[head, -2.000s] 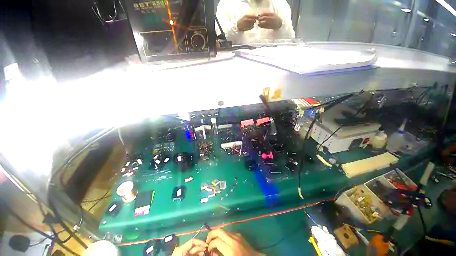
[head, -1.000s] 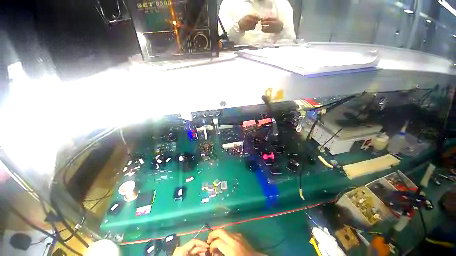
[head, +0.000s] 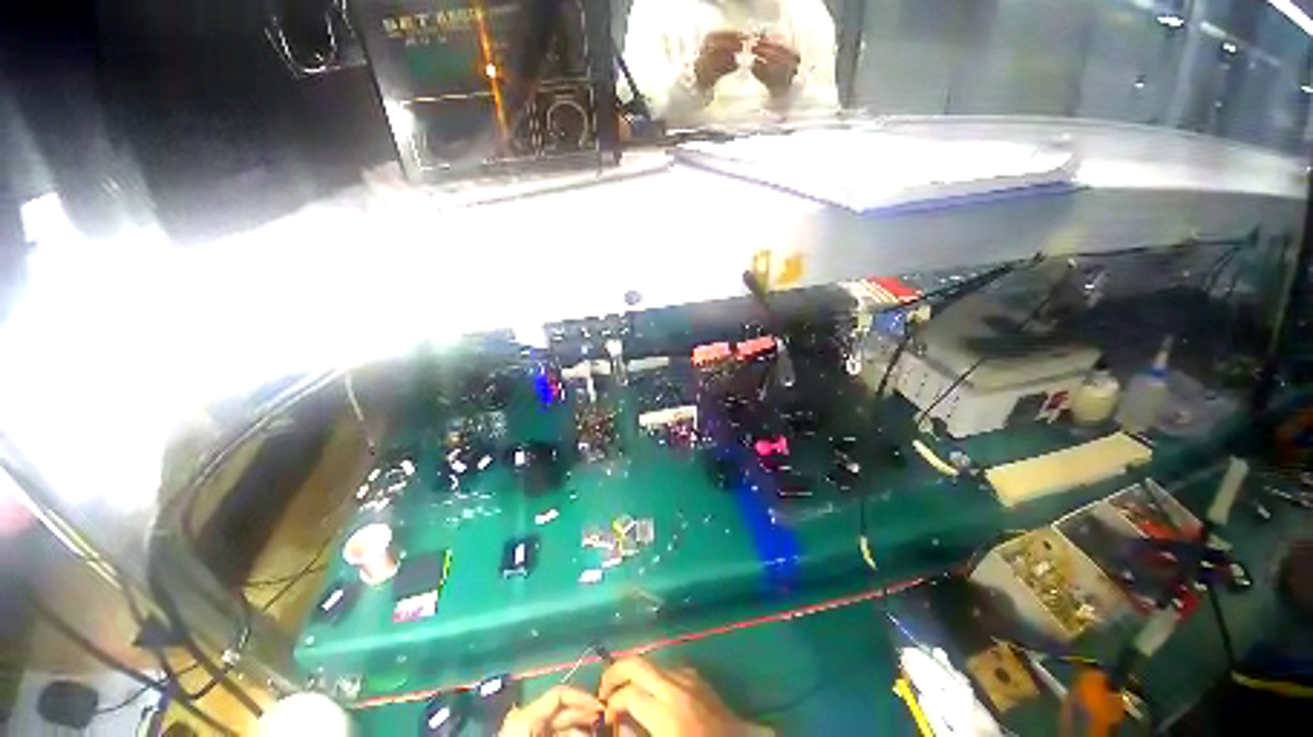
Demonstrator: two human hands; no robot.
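Note:
My left hand (head: 555, 711) and my right hand (head: 665, 701) meet at the bottom edge, fingertips together, partly cut off by the frame. A small dark piece (head: 601, 727), perhaps a watch unit, shows between the fingertips, mostly hidden. A thin dark stick or wire (head: 583, 667) sticks up at the fingertips; which hand holds it I cannot tell. Black discs with pale labels (head: 494, 688) lie just left of my hands.
The green mat (head: 691, 576) carries small silver and yellow parts (head: 619, 539) and a copper-pink reel (head: 372, 552). A white cloth (head: 946, 694), tan block (head: 1004, 674) and parts box (head: 1044, 583) lie right. A white shelf (head: 576, 259) spans behind; a person (head: 734, 58) sits beyond.
My hands stay together at the bottom edge with hardly any movement. The person beyond the shelf has raised their hands slightly.

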